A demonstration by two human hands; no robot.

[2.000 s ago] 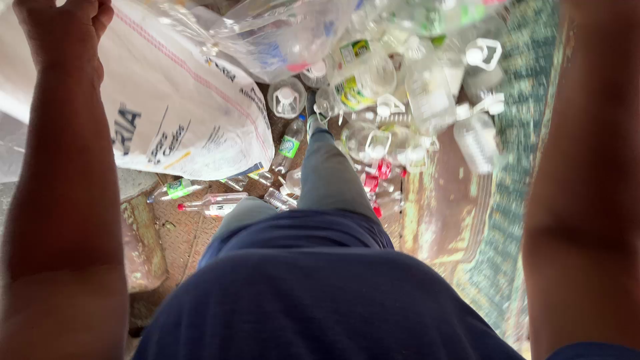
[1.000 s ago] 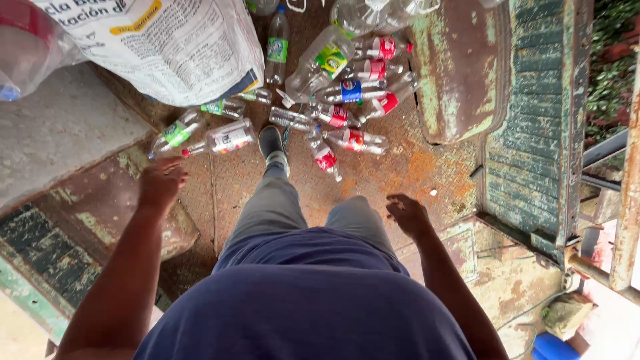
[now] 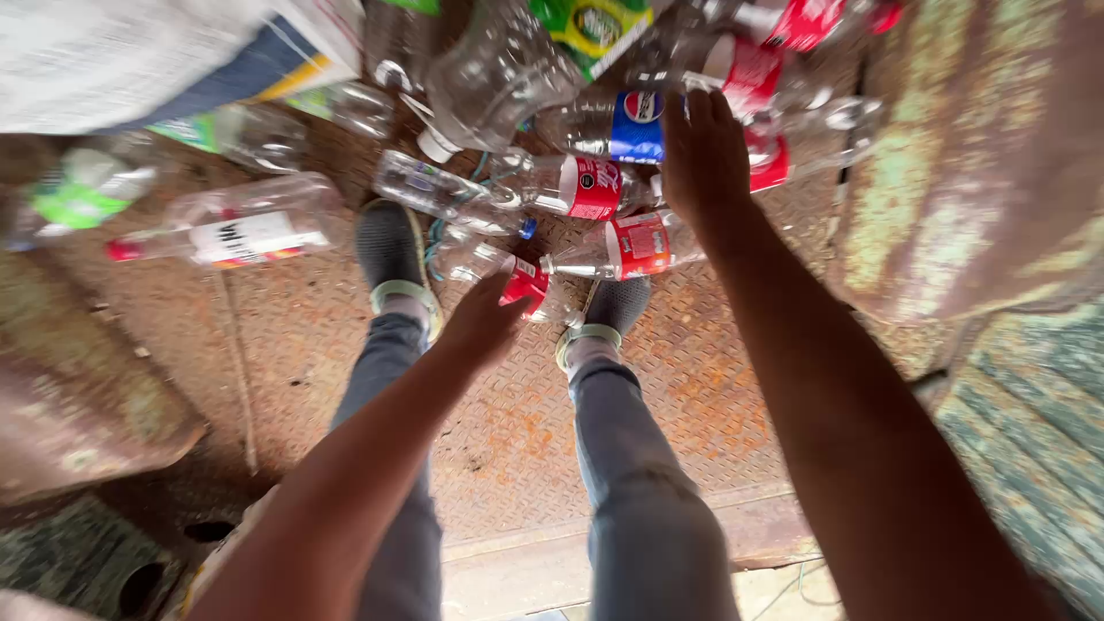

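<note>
My left hand point(image 3: 485, 317) touches a clear plastic bottle with a red label point(image 3: 528, 285) between my shoes; whether its fingers close on it cannot be told. Farther up, my right hand point(image 3: 707, 155) reaches over the right end of a Pepsi bottle with a blue label point(image 3: 636, 128), its fingertips among the bottles and partly hidden. Near it lie a Coca-Cola bottle point(image 3: 593, 186) and another red-labelled bottle point(image 3: 640, 245). A large clear bottle with a green and yellow label point(image 3: 500, 78) lies above them.
A white printed sack point(image 3: 172, 60) fills the upper left. Below it lie a white-labelled bottle with a red cap point(image 3: 250, 231) and green-labelled bottles point(image 3: 82, 188). The rusty patterned metal floor point(image 3: 517, 448) has worn metal humps point(image 3: 983, 164) at either side.
Both hands have come down to the bottles on the floor; one second ago they hung apart above it. The view has moved closer to the floor.
</note>
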